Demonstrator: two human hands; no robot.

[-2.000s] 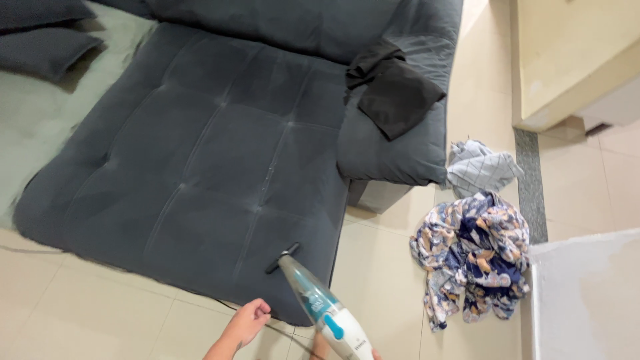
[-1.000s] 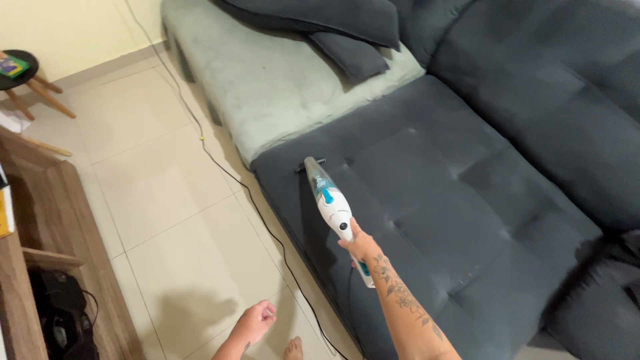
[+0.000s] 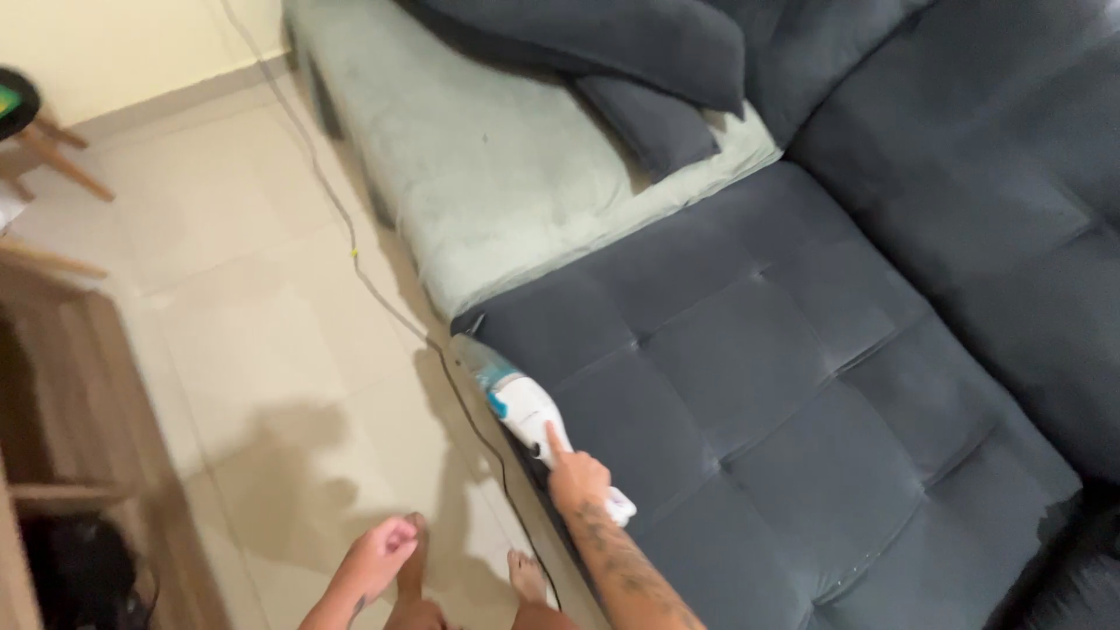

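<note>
My right hand (image 3: 577, 479) is wrapped around the handle of a white and teal handheld vacuum cleaner (image 3: 529, 409), one finger stretched along its body. The vacuum's nozzle lies at the front left corner of the dark grey tufted sofa seat (image 3: 770, 376), close to the part with a pale green cover (image 3: 490, 166). My left hand (image 3: 385, 544) hangs over the floor with its fingers curled, and I see nothing in it. The hand hides part of the vacuum's handle.
A dark power cord (image 3: 479, 429) runs along the tiled floor (image 3: 262, 350) beside the sofa. Dark cushions (image 3: 647, 122) lie on the pale cover. At the left are a wooden shelf unit (image 3: 114, 420) holding a black item and a small stool (image 3: 52, 144). My bare feet are below.
The vacuum nozzle has moved along the dark seat to its front left corner, by the pale cover. My right hand keeps hold of the vacuum. The view swung far left between the two earlier frames.
</note>
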